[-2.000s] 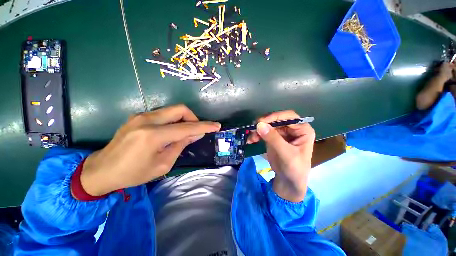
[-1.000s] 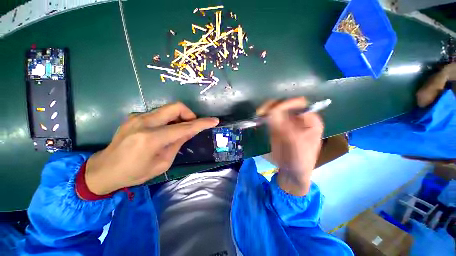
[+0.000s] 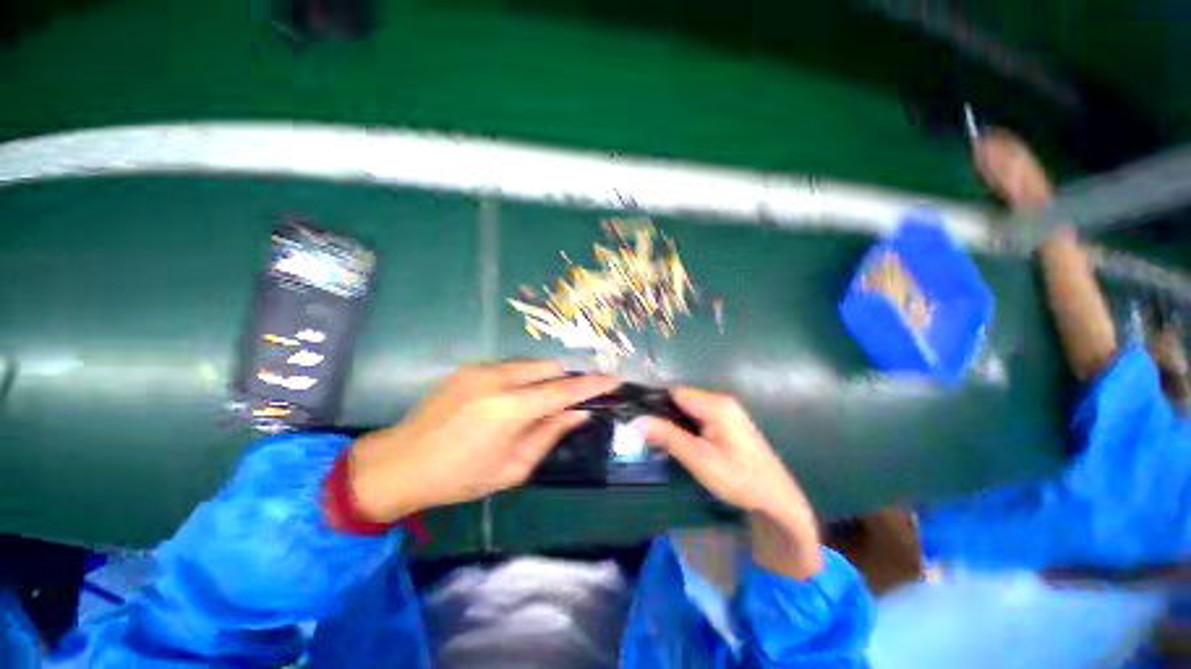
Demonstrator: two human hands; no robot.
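Observation:
A black open-backed phone unit [image 3: 575,460] lies in front of me at the bench's near edge, with a pale patch at its right end. My left hand [image 3: 477,431] is over its left part, fingertips on its far edge. My right hand [image 3: 731,457] is at its right end, fingers on the far edge and thumb near the pale patch. Both hands hold the phone unit between them. The picture is blurred, and the black tool cannot be made out. A heap of small flex cables [image 3: 614,290] lies beyond the hands.
A second phone unit [image 3: 298,327] lies flat at left. A blue parts bin [image 3: 960,294] with tan strips stands at right. A white edge strip [image 3: 392,150] crosses behind, with a green surface beyond. Another person's arm [image 3: 1078,307] in a blue sleeve reaches in at far right.
The view has tilted up and swung left, showing the far edge strip. My right hand has come from the right onto the phone unit. The other person's arm now reaches further away.

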